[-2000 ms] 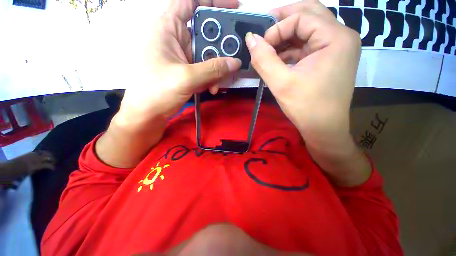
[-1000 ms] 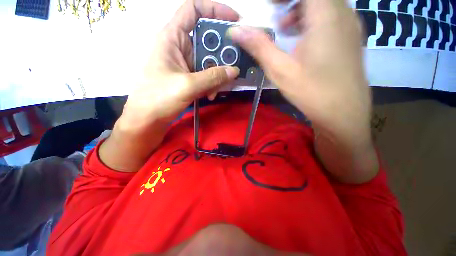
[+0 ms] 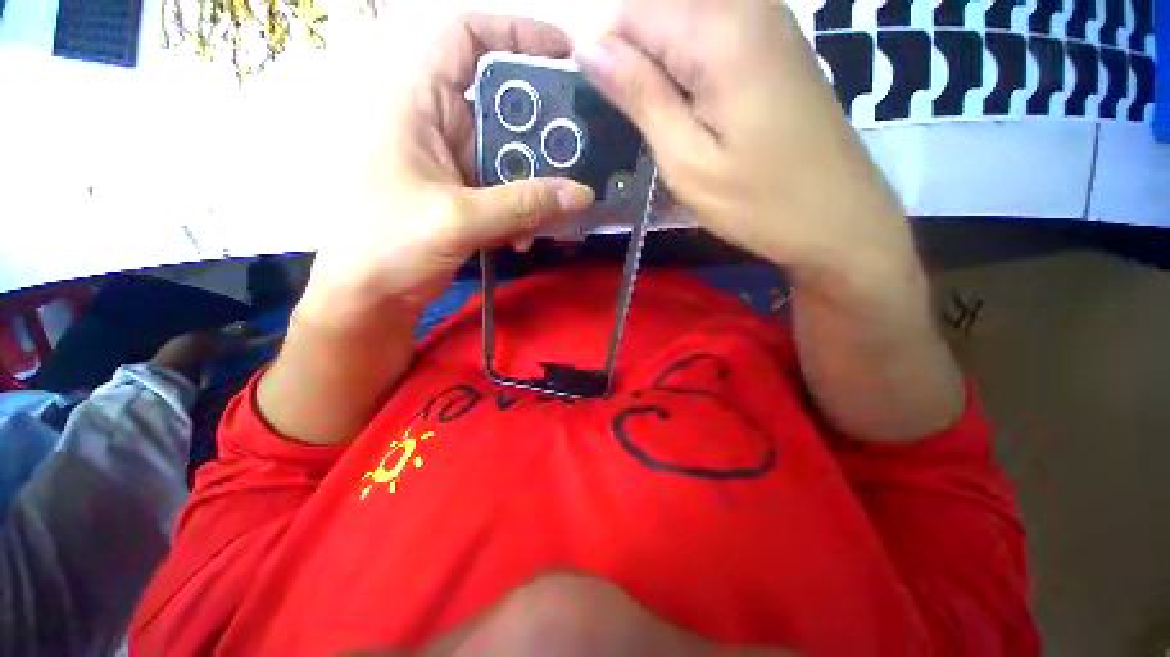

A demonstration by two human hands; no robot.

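Observation:
A phone frame (image 3: 621, 306) with a silver rim and a large open window is held upright over my lap. Its black camera end with three silver-ringed circles is at the top. My left hand (image 3: 423, 193) grips the frame's left side, thumb across the front below the rings. A flat black piece (image 3: 608, 126) lies on the camera end right of the rings. My right hand (image 3: 738, 128) is at the frame's top right corner, its thumb near the top edge; its other fingers are blurred and partly hidden, so I cannot tell whether it holds anything.
A sticker sheet (image 3: 965, 73) with rows of black notched shapes lies on the white bench (image 3: 1001, 173) at the right. A gold flex cable pile (image 3: 244, 28) and a dark rectangular pad (image 3: 98, 31) are at the upper left. Another person's leg (image 3: 96, 501) shows at the left.
The frame has shifted slightly left. My right thumb has moved off the black piece towards the top edge, after the right hand lifted and blurred. The seated person's leg and hand have moved.

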